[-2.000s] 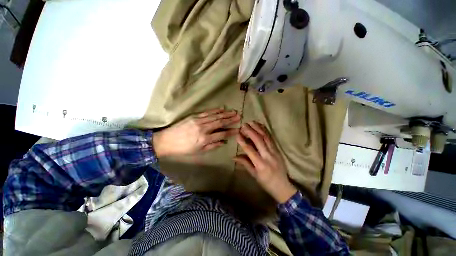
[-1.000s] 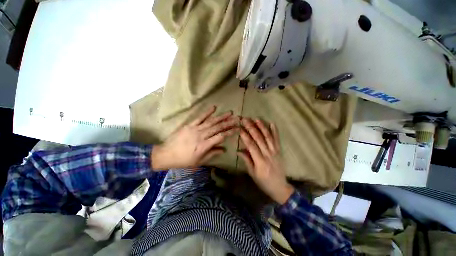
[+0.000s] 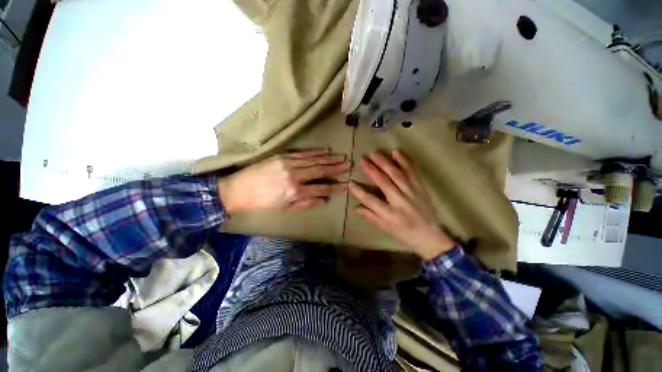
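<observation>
A tan cloth garment piece [image 3: 305,123] lies on the white machine table, under the left end of the white sewing machine head [image 3: 501,73]. A thin dark seam [image 3: 345,218] runs down the cloth from the presser foot area [image 3: 353,120] to the near edge. My left hand [image 3: 287,180] lies flat on the cloth left of the seam, fingertips beside it. My right hand [image 3: 398,200] lies on the cloth right of the seam, fingers spread. Neither hand grasps anything. The needle is too small to make out.
Dark snips [image 3: 554,220] and a pink-purple slim tool [image 3: 568,220] lie on the table at the right, below two beige knobs [image 3: 618,190]. Off-white cloth [image 3: 170,298] lies low at the left. A tan pile [image 3: 595,341] and white paper [image 3: 521,294] are at the lower right.
The cloth has moved up under the machine head, and its near edge is now closer to the hands. The folds at the left have shifted. My right hand has moved slightly right, fingers spread.
</observation>
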